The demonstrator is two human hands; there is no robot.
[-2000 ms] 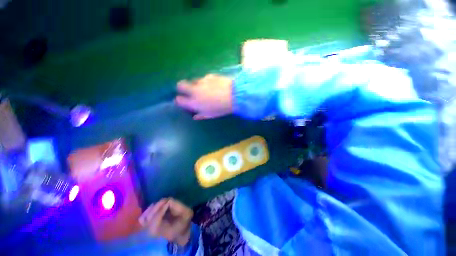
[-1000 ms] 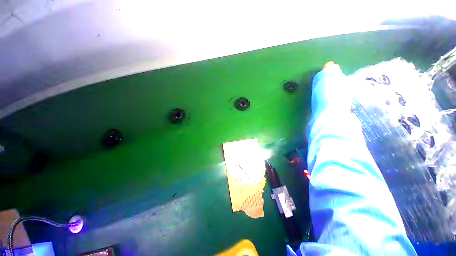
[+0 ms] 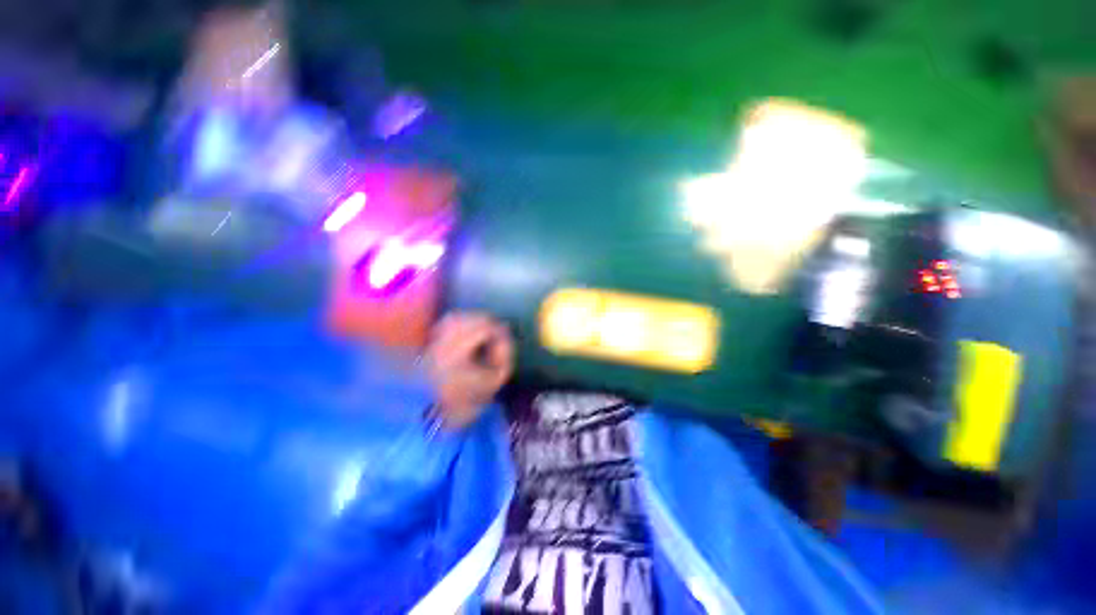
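Note:
The view is strongly blurred. My left hand (image 3: 472, 360) is curled at the near right corner of the orange-red base plate (image 3: 379, 316), left of the yellow three-position jig (image 3: 630, 328). A dark spot shows between its fingers; I cannot tell whether it holds anything. The jig's seats look pale. A skin-toned blur sits at the upper right edge; I cannot tell whether it is my right hand. Purple-pink light falls on the plate from the UV lamp (image 3: 345, 213).
A brightly lit cardboard piece (image 3: 787, 168) lies beyond the jig. Right of it are the black tool with its white label (image 3: 839, 282) and a teal controller box (image 3: 1043, 324) with red digits and a yellow label. Black units are faint at the top.
The view has swung back down from the far bench, bringing the jig, plate and my left hand back. The right arm that reached across the bench has left the middle of the view.

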